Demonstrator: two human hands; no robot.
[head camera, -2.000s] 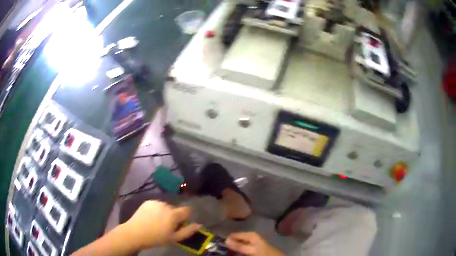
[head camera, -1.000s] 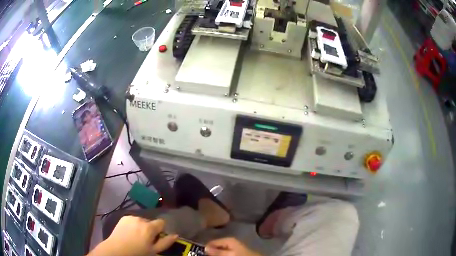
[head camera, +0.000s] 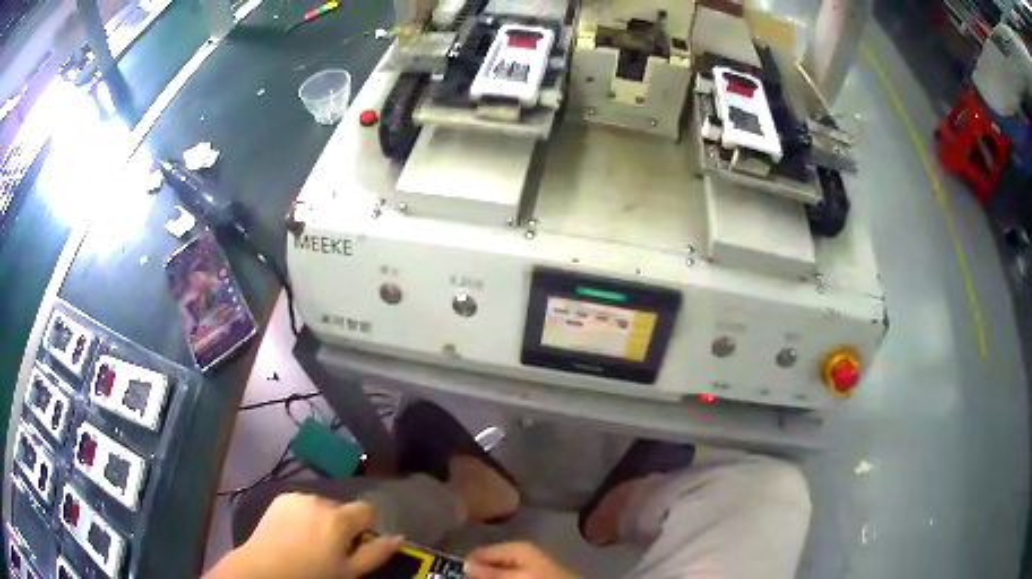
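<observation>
My left hand (head camera: 311, 541) and my right hand (head camera: 518, 561) hold a small black and yellow part (head camera: 416, 561) between them, low over the lap at the bottom edge. The lower side of the part and both hands are partly cut off. A white housing (head camera: 513, 63) with a red patch lies on the left fixture (head camera: 484, 117) of the machine. Another white housing (head camera: 747, 111) lies on the right fixture (head camera: 760, 172). A tray (head camera: 181, 390) with rows of white housings lies on the bench at the left.
The off-white machine (head camera: 611, 170) has a touchscreen (head camera: 601, 328) and a red emergency stop (head camera: 841, 372). A smartphone (head camera: 212, 303), a dark corded tool (head camera: 192, 192), white scraps and a plastic cup (head camera: 326, 96) lie on the green bench. A red stool (head camera: 972, 147) stands at the right.
The left fixture with its housing has slid forward, towards me. The view has swung since the oldest frame. Both hands still hold the part low over the lap.
</observation>
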